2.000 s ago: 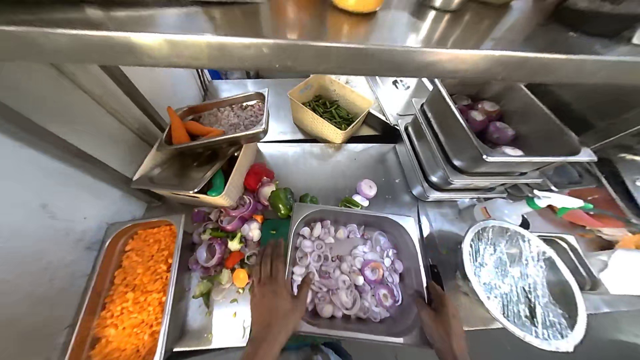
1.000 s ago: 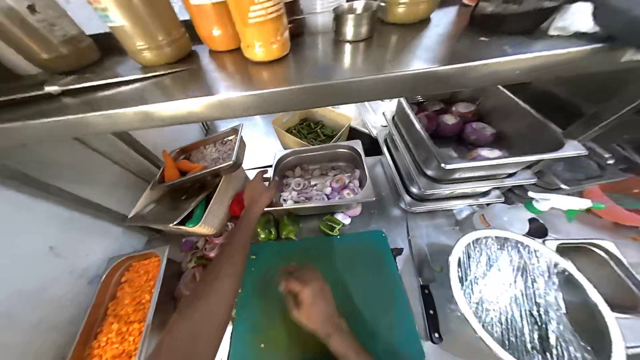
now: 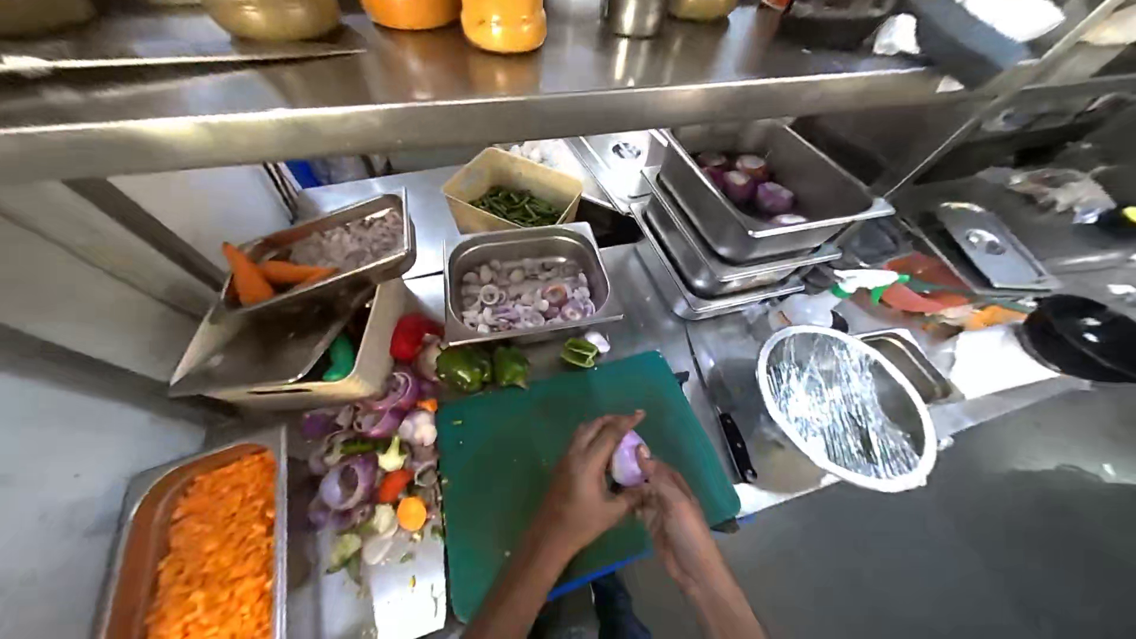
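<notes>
Above the green cutting board (image 3: 515, 497), my left hand (image 3: 587, 484) and my right hand (image 3: 667, 510) hold a peeled purple onion (image 3: 628, 459) between them. A steel pan of sliced onion rings (image 3: 532, 297) stands behind the board. Green bell peppers (image 3: 463, 368) and a cut piece of green pepper (image 3: 579, 352) lie between pan and board. To the right of the board rests a knife with a black handle (image 3: 737, 446).
Onion skins and vegetable scraps (image 3: 382, 461) lie left of the board, beside a pan of chopped carrot (image 3: 213, 550). Stacked steel pans (image 3: 728, 240), the top one holding onions (image 3: 754, 182), stand back right. A foil-covered oval dish (image 3: 848, 408) sits at right. A steel shelf (image 3: 497, 120) crosses overhead.
The pan of onion rings, between my hands two seconds ago, now stands behind the board. My left hand has come back from beside that pan, and an onion is now in my hands.
</notes>
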